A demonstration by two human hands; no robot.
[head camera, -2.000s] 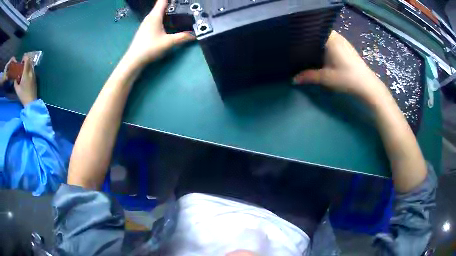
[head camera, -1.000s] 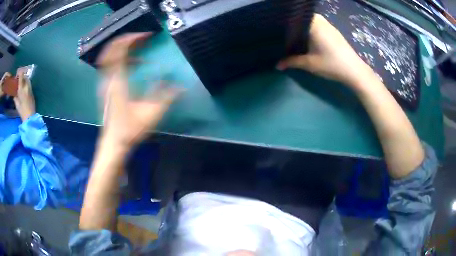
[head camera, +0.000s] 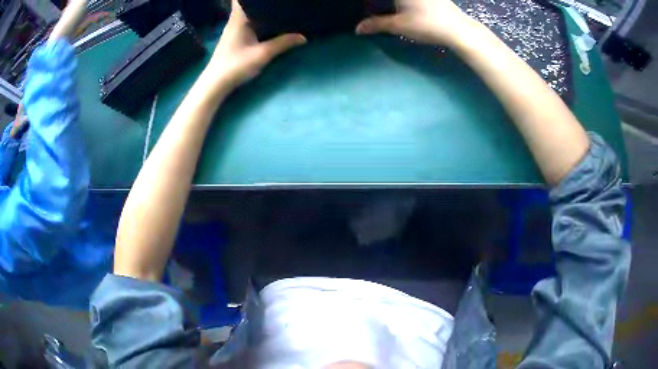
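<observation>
A black block of stacked housings (head camera: 317, 16) is at the top edge of the view, its upper part cut off. My left hand (head camera: 245, 52) grips its left side, thumb along the near lower edge. My right hand (head camera: 415, 21) grips its right side, thumb also at the near edge. Some fingers of both hands are hidden behind the block or cut off. A separate black housing block (head camera: 153, 63) lies at the upper left, apart from my hands. The dark parts tray (head camera: 566, 72) with scattered silver pieces lies beyond my right forearm.
The green bench top (head camera: 346, 122) has a straight front edge. Another black block (head camera: 144, 11) is at the top left. A person's blue sleeve (head camera: 54, 144) is at the left. A pale plastic item (head camera: 583, 50) lies right of the tray.
My left hand, blurred and off the block a second ago, now holds its left side. The block sits higher in view. The other person's arm now reaches up at the left.
</observation>
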